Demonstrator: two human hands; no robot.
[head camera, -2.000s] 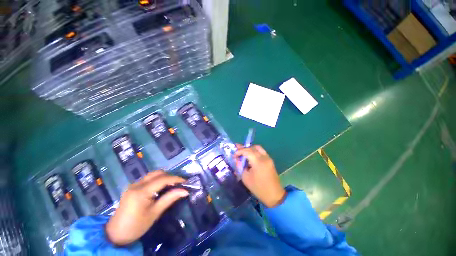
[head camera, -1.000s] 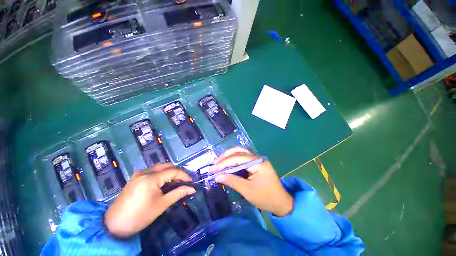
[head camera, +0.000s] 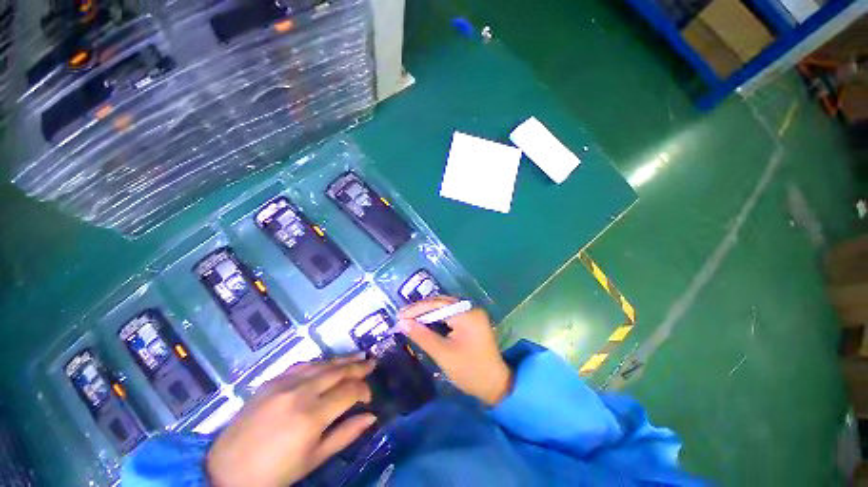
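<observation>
My right hand (head camera: 459, 348) holds a slim whitish pen-like tool (head camera: 443, 312) like a pen. Its tip is over the open back of a black handheld device (head camera: 375, 335) in the near row of the clear blister tray (head camera: 221, 236). My left hand (head camera: 297, 420) lies palm down over the near row, fingers spread, its fingertips at the lower left of that device; whether it grips anything cannot be told. Another device (head camera: 420, 284) shows just beyond my right hand. The far row holds several devices with orange side keys, such as the one at its right end (head camera: 371, 211).
A tall stack of filled blister trays (head camera: 238, 114) stands behind, beside a white post (head camera: 388, 48). A white square sheet (head camera: 481, 172) and a narrow white card (head camera: 545, 149) lie on the green bench at right. A blue rack (head camera: 709, 81) with boxes stands beyond the floor.
The tool, held level between both hands a second ago, now points down at a device in my right hand. My left hand has flattened over the near row. The view has shifted.
</observation>
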